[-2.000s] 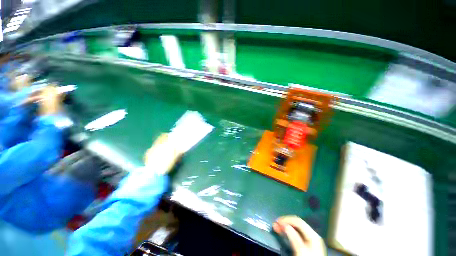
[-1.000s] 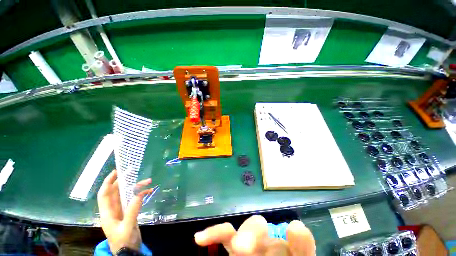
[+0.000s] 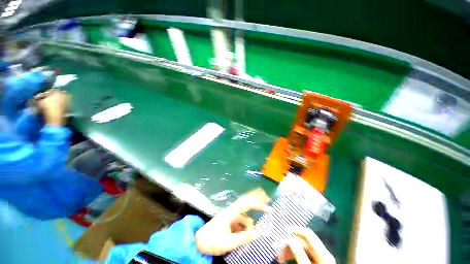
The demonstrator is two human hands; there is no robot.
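A white sheet with rows of dark marks (image 3: 281, 219) is held between my hands at the bottom centre, overlapping the front of the orange press fixture (image 3: 309, 142). My left hand (image 3: 237, 224) grips its left side. My right hand (image 3: 304, 247) is at its lower right edge, fingers bent on it and cut off by the frame bottom. Long white strips (image 3: 195, 144) lie on the bench left of the fixture. A sheet stack (image 3: 417, 216) lies at the right, with round black parts (image 3: 387, 223) and tweezers (image 3: 391, 192) on it. The view is blurred.
Clear film pieces (image 3: 222, 195) lie on the dark-green bench. Another white piece (image 3: 112, 112) lies farther left. A person in a blue smock (image 3: 31, 139) works at the left. An open brown cardboard box (image 3: 134, 221) is below the bench edge. A metal rail (image 3: 257, 88) runs behind.
The view has swung left. The marked sheet has moved from above the bench left of the fixture to its front. My right hand, empty before, is now on the sheet too.
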